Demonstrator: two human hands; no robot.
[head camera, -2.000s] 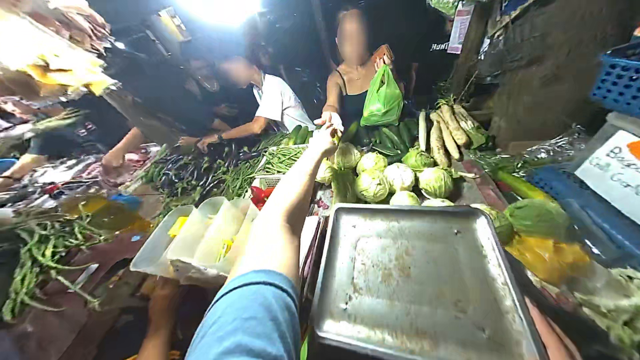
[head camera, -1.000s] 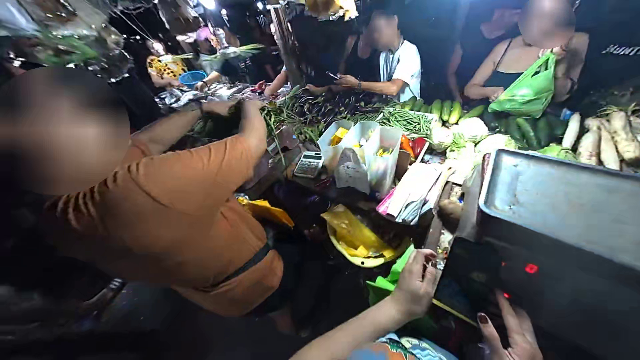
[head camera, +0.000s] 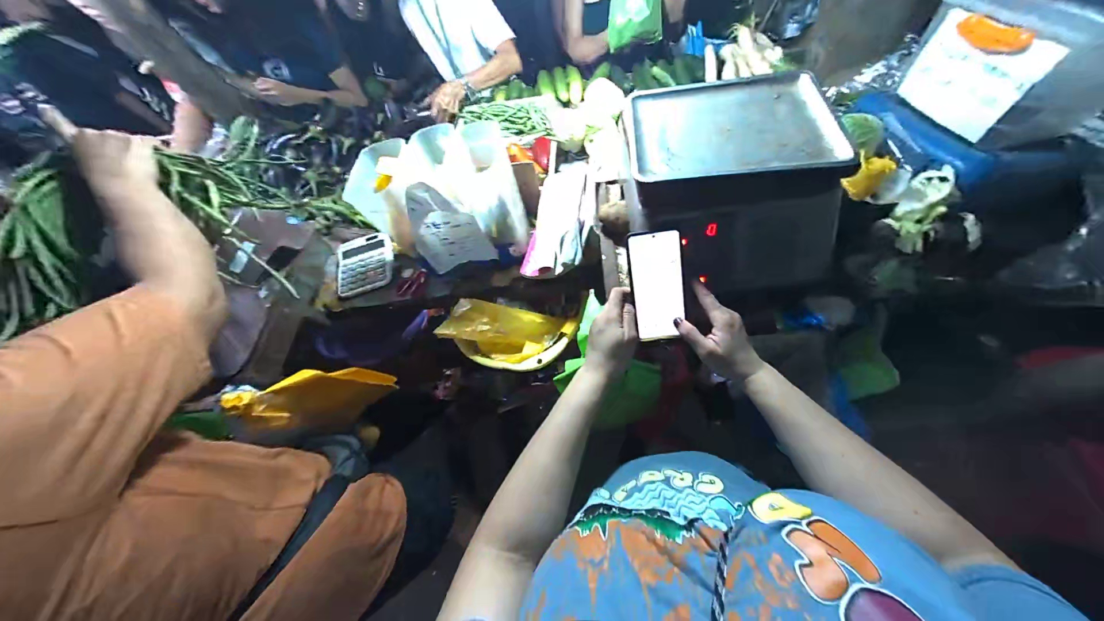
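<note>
A smartphone (head camera: 657, 285) with a bright, lit screen stands upright in the middle of the view. My left hand (head camera: 614, 332) grips its lower left edge. At its lower right edge is my right hand (head camera: 720, 336), with the thumb against the phone and the index finger pointing up toward the scale. Just behind the phone is a digital weighing scale (head camera: 768, 233) with red lit digits, topped by a metal tray (head camera: 742, 125) with nothing on it. Below the phone, between my forearms, lies a green plastic bag (head camera: 628, 392).
A person in an orange shirt (head camera: 95, 414) reaches over green beans (head camera: 39, 224) at the left. A calculator (head camera: 364, 265), plastic containers (head camera: 448, 181) and a yellow basin (head camera: 517, 358) lie left of the scale. Cucumbers (head camera: 565, 86) and more people are beyond; a blue crate (head camera: 927, 147) is right.
Two seconds ago an arm reached across toward a person behind the vegetables. One second ago the phone was dark; now its screen is lit and both my hands are at it. The view has swung considerably.
</note>
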